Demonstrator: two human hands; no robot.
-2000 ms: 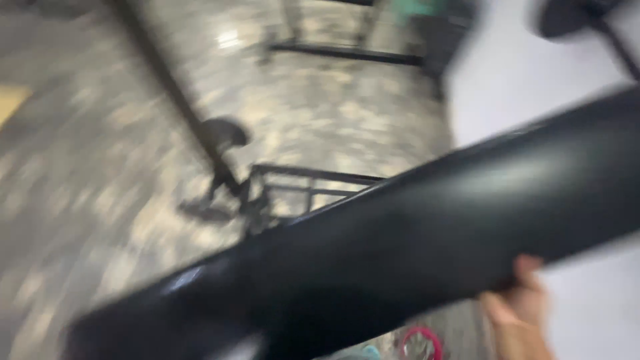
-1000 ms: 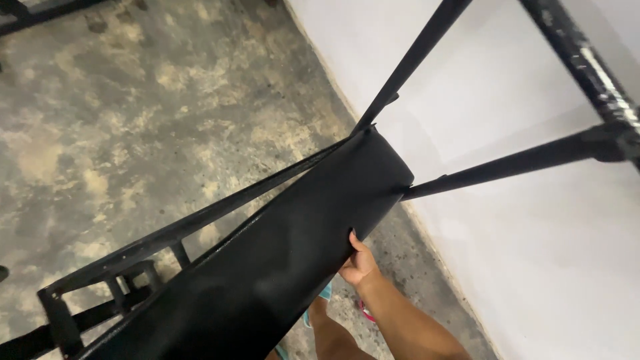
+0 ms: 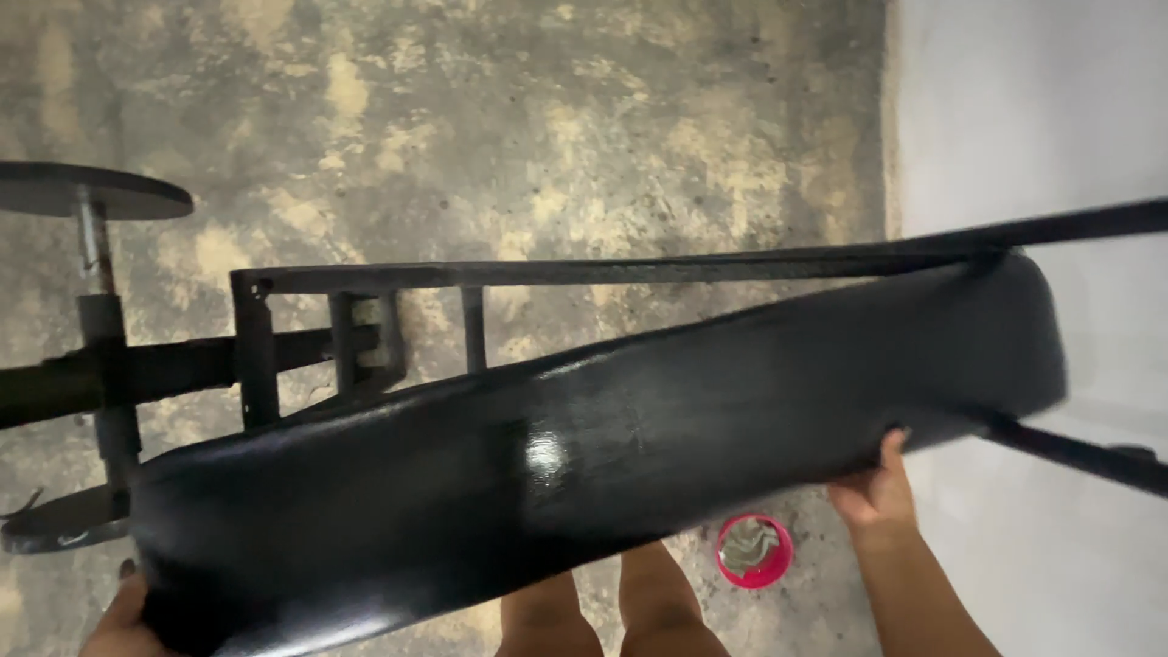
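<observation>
A long black padded bench pad lies slantwise across the view, its right end higher in the picture. At its lower left end, my left hand grips the corner, fingers partly hidden beneath. My right hand holds the near edge toward the right end, thumb on top and the other fingers hidden underneath. Behind the pad runs a black metal frame, with short crossbars at its left part. The pad's right end sits between two dark metal bars.
A black round plate on a metal post stands at the left, with another disc below. A pink bucket holding a grey cloth is on the mottled floor near my legs. A white wall rises at the right.
My left hand has come into view at the pad's left end. My right hand remains at the near edge. The view has turned, now showing the whole pad and the pink bucket.
</observation>
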